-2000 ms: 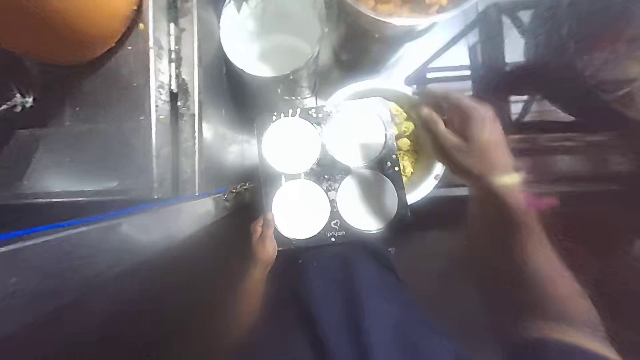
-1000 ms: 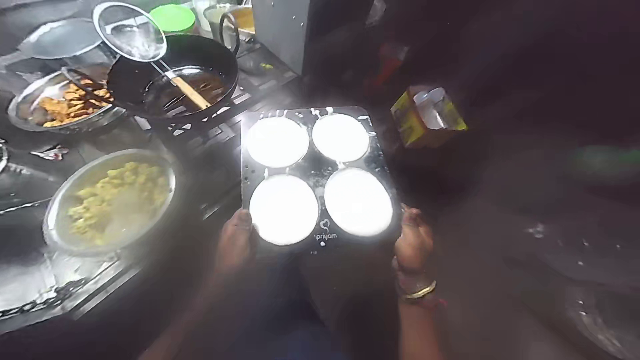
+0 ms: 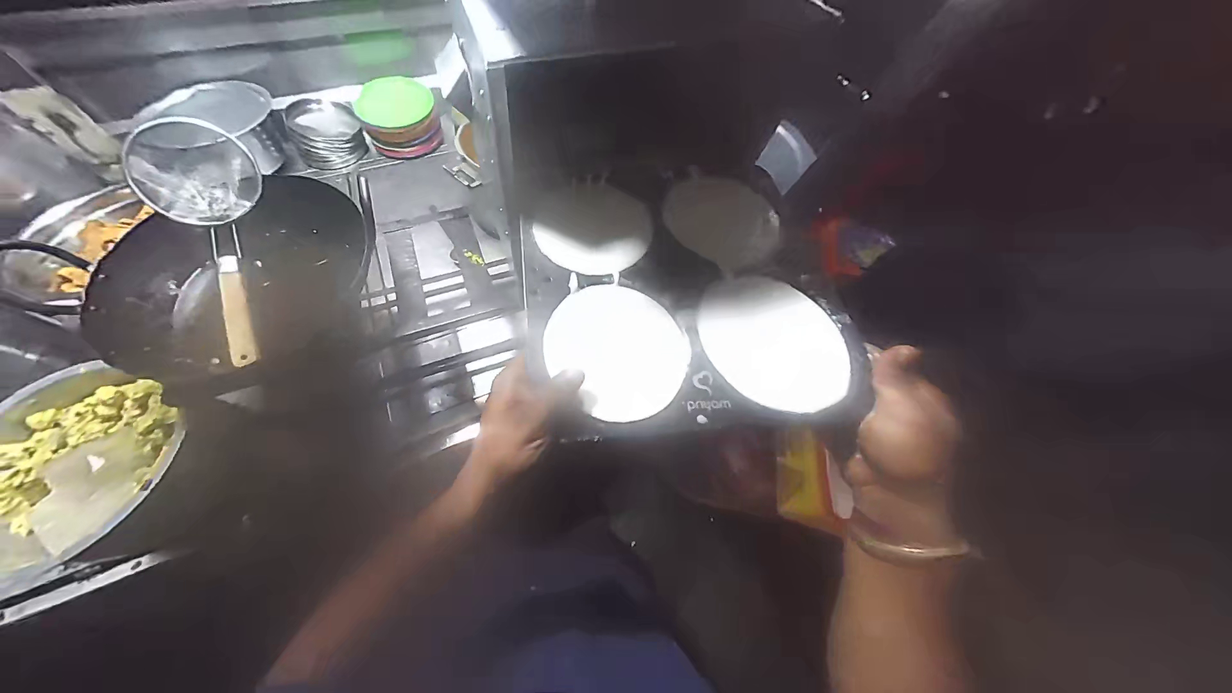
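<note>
Between my hands is a dark flat tray [image 3: 707, 385] with four round wells, each showing a white filling or surface [image 3: 616, 352]; glare hides which. My left hand [image 3: 525, 409] grips its near left corner, the thumb on top beside the near left round. At the near right corner my right hand [image 3: 905, 423], with a bangle at the wrist, is closed on the edge. The two far rounds lie in shade, by a tall metal-sided box or cabinet [image 3: 496, 144].
To the left, a black wok [image 3: 308, 231] carries a wire strainer [image 3: 236, 308] across it. A bowl of yellow-green food [image 3: 144, 414] stands nearer. Behind are stacked steel plates [image 3: 325, 135] and a green-topped stack [image 3: 395, 102]. A yellow and red box [image 3: 804, 481] is below the tray.
My right hand, over the yellow food bowl two seconds ago, has come to the tray's right edge and holds it. The view has swung widely, and the tray is now beside the tall cabinet.
</note>
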